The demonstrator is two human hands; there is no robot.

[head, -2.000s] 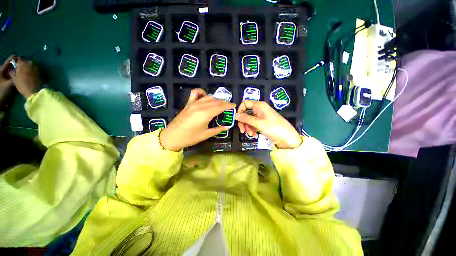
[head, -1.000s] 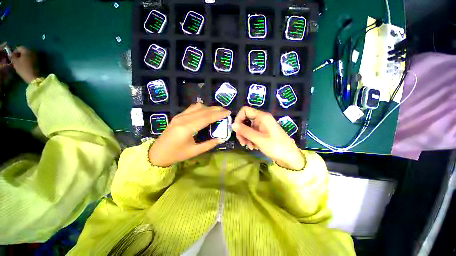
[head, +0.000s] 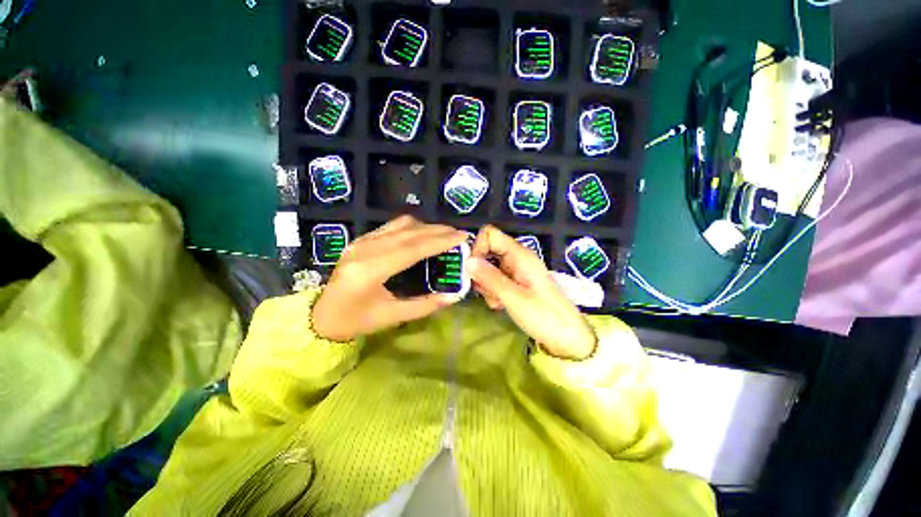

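Observation:
A smartwatch without a strap (head: 445,271) shows green text lines on its black screen, above the tray's near edge. My left hand (head: 389,271) grips it by its upper and lower edges. My right hand (head: 520,288) has its thumb and finger at the watch's right edge; whether they press or pinch there is hidden. The black compartment tray (head: 436,83) holds several more watches, one per pocket, most with green text. One pocket (head: 470,40) in the far row is empty, and another left of centre holds only tiny pale bits.
On the right lie a white power strip (head: 793,131), black cables, white cable loops and a small dark-faced square device (head: 759,206). A coworker's yellow-green sleeve (head: 91,232) is at left, pink clothing (head: 863,222) at right. A white panel (head: 707,419) is below the bench edge.
The held watch's screen has gone from green text to whitish and back to green text. The tray has shifted in view. The coworker's arm at left has moved nearer.

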